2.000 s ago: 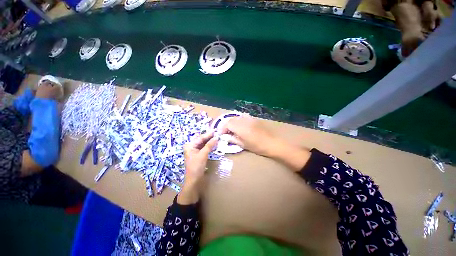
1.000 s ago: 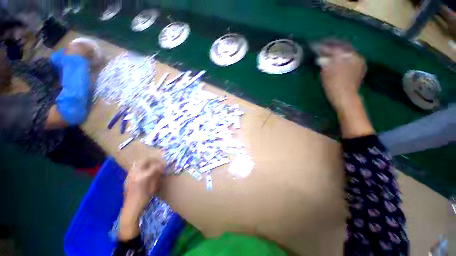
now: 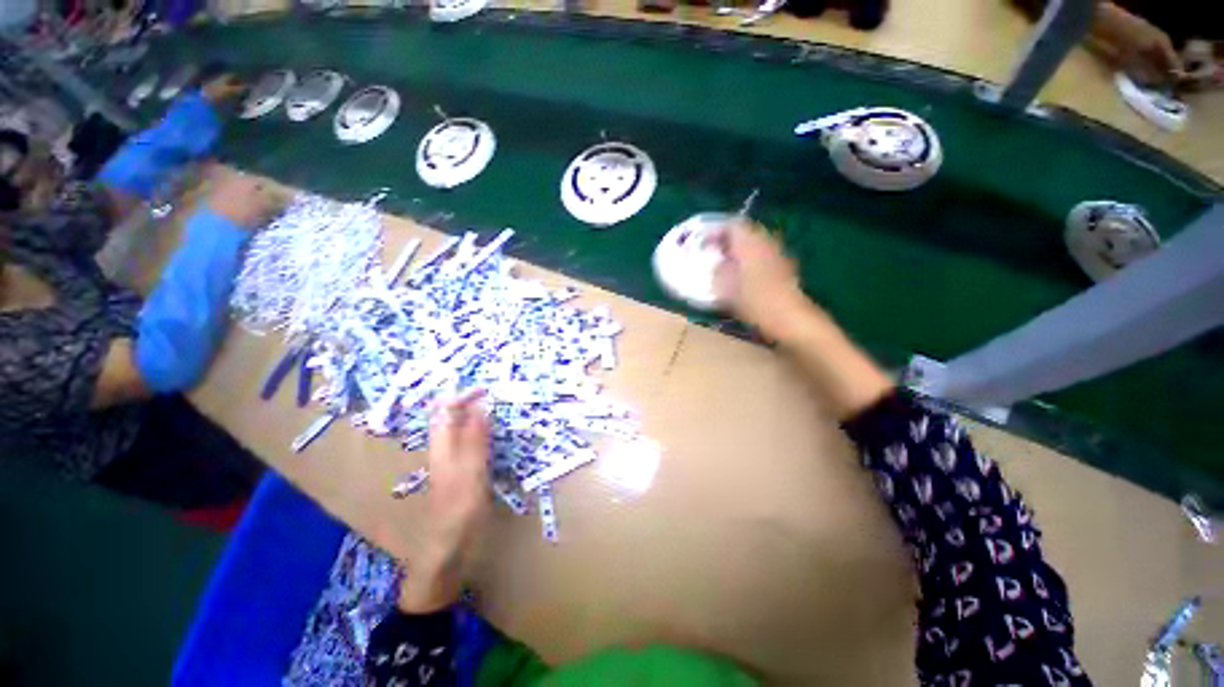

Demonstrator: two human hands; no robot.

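Observation:
My right hand (image 3: 762, 279) is shut on the right side of a round white lamp base (image 3: 694, 260) at the near edge of the green conveyor. A thin piece sticks up beside that base. My left hand (image 3: 459, 470) is over the near part of the pile of white-and-blue strip parts (image 3: 470, 336). Its fingertips are at the strips and blurred, so I cannot tell if it holds one. A small shiny clear patch (image 3: 628, 464) lies right of the pile.
The green conveyor (image 3: 752, 148) carries several lamp bases, one with a strip at its edge (image 3: 885, 146). A tangled heap of thin white pieces (image 3: 312, 262) and dark-handled cutters (image 3: 286, 375) lie left. A blue bin (image 3: 262, 591) is below. A grey post (image 3: 1074, 342) stands right. A neighbour's blue sleeves (image 3: 195, 302) are left.
My right hand has come back from over the belt towards me and is now on a lamp base. My left hand has moved from the bench edge above the bin to the strip pile.

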